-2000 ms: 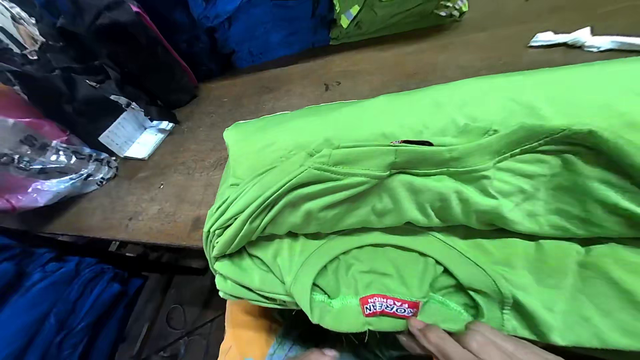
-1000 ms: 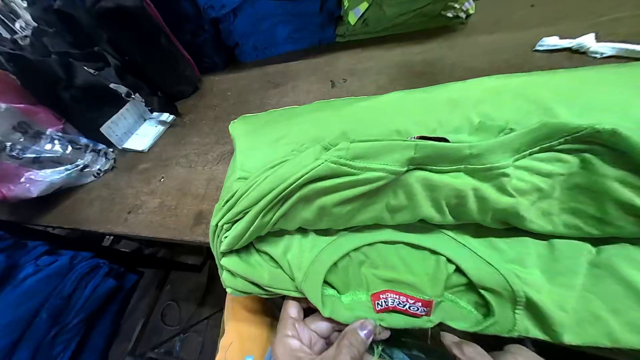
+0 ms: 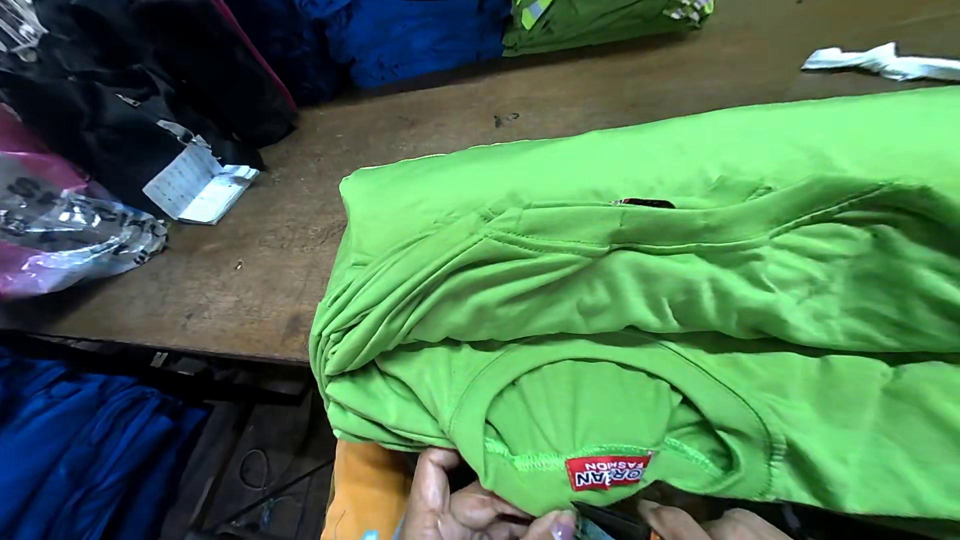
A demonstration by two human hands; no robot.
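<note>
A bright green T-shirt (image 3: 847,420) lies with its round neckline towards me, and a red label bearing writing (image 3: 609,472) is sewn inside the neck. My left hand (image 3: 480,510), at the bottom edge of the view, pinches the fabric of the neckline. Just right of its fingertips, my right hand (image 3: 705,521) holds a dark pointed tool (image 3: 615,519), perhaps scissors or thread snips, with a bit of orange beside it. The tool's tip is close under the neckline; the rest of it and most of the right hand are cut off by the frame.
More folded green garments (image 3: 615,157) lie behind on the wooden table (image 3: 225,300). Blue cloth (image 3: 427,37), a dark green bundle (image 3: 592,26), black bags (image 3: 150,67), clear-and-pink plastic (image 3: 82,232) and a white strip (image 3: 885,61) surround them. Blue fabric (image 3: 67,442) and orange cloth (image 3: 367,487) are nearer.
Two seconds ago only a fingertip of my left hand showed at the bottom edge; now it grips the neckline. The dark tool at my right hand has come into sight.
</note>
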